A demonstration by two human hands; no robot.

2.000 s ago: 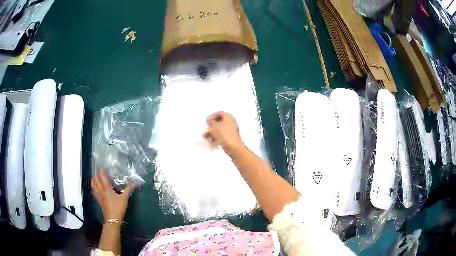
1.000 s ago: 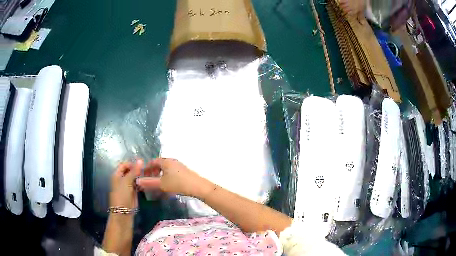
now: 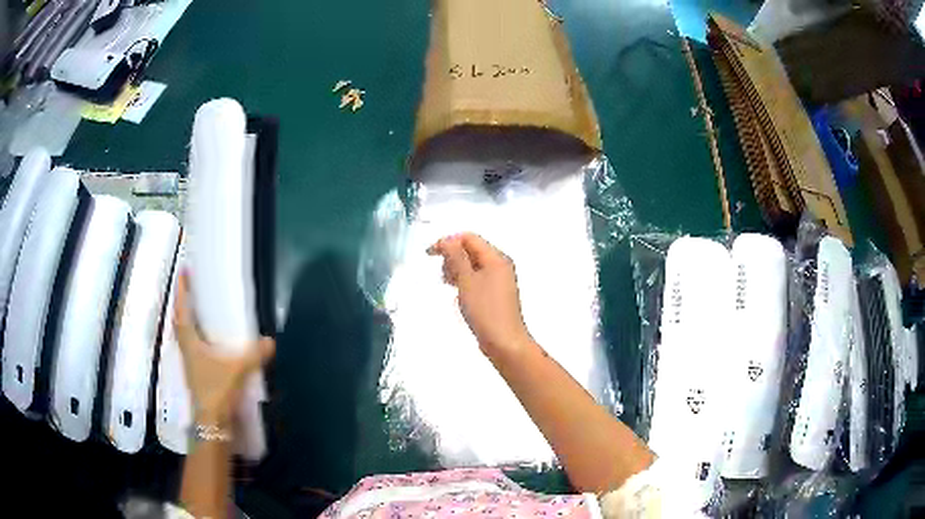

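Observation:
A white laminator unit with a dark side (image 3: 220, 223) stands out in front of the left row. My left hand (image 3: 218, 370) is closed around its lower part and is blurred. My right hand (image 3: 487, 289) is over the bright stack of poly bags (image 3: 507, 385), its thumb and fingertips close together at the stack's left part. Clear film (image 3: 380, 248) shows at the stack's left edge near those fingers; whether they pinch it I cannot tell. The stack's far end lies inside the open bag carton (image 3: 497, 91).
Unbagged units (image 3: 91, 314) stand in a row at left. Bagged units (image 3: 695, 355) lie in a row at right. Flattened cartons (image 3: 776, 132), a thin wooden strip (image 3: 710, 142) and a blue object (image 3: 836, 145) are at upper right. Paper pieces (image 3: 142, 101) are at upper left.
My left hand has moved left and taken hold of a unit. My right hand has moved from beside my left hand up over the stack. The view has shifted left.

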